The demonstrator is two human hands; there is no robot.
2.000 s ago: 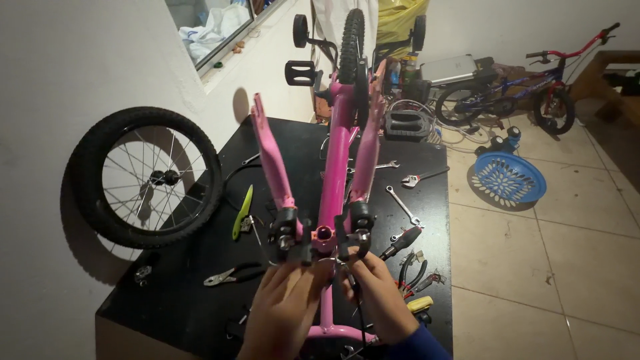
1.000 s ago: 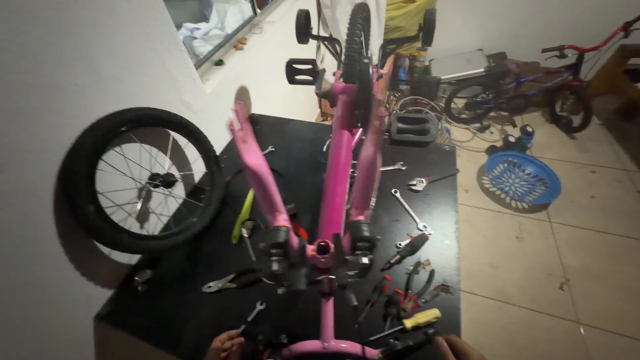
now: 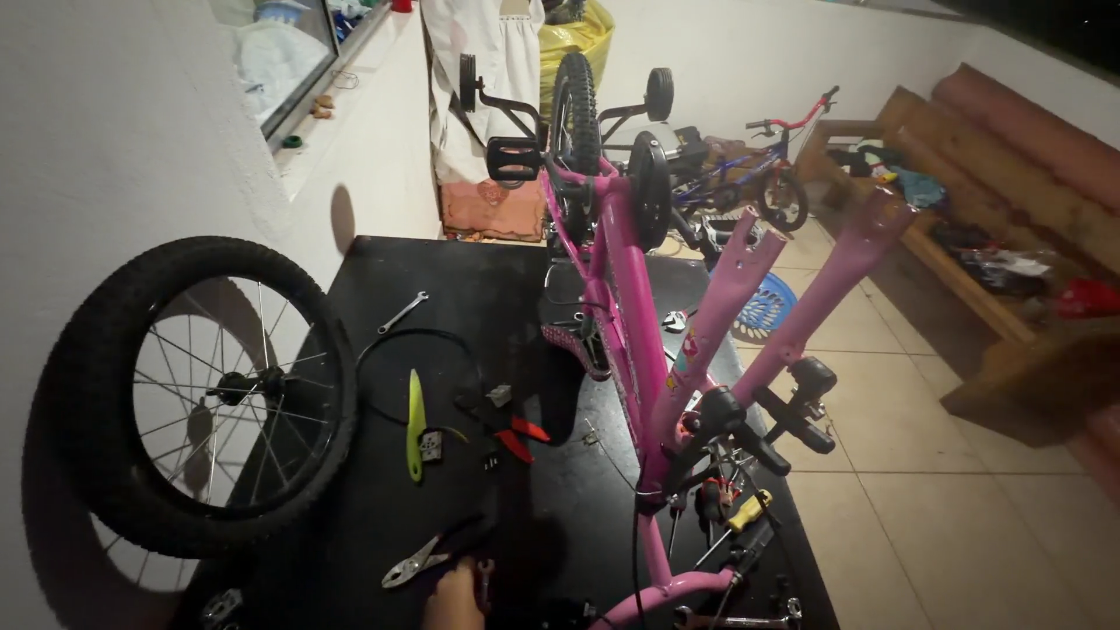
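A pink bicycle frame [image 3: 634, 306] stands upside down on the black table, its fork [image 3: 713, 319] with dark brake arms [image 3: 722, 416] swung to the right. At the bottom edge my left hand [image 3: 455, 599] rests against a small wrench [image 3: 485, 582]; its fingertips are hard to make out, so its grip is unclear. Slip-joint pliers [image 3: 416, 560] lie just beyond that hand. My right hand is out of view. Pink handlebars [image 3: 669, 591] lie low at the table's front. A yellow-handled screwdriver [image 3: 750, 512] and other tools are beside them.
A loose spoked wheel [image 3: 328, 420] leans at the left by the wall. On the table are a combination wrench [image 3: 403, 312], a lime-green tool [image 3: 415, 429], red-handled pliers [image 3: 516, 437] and a cable. A blue bicycle [image 3: 744, 171] and a wooden bench [image 3: 971, 306] stand at the right.
Both hands have left the brake area at the fork. The fork has turned to the right relative to the frame. My right hand has gone out of view. The view has shifted.
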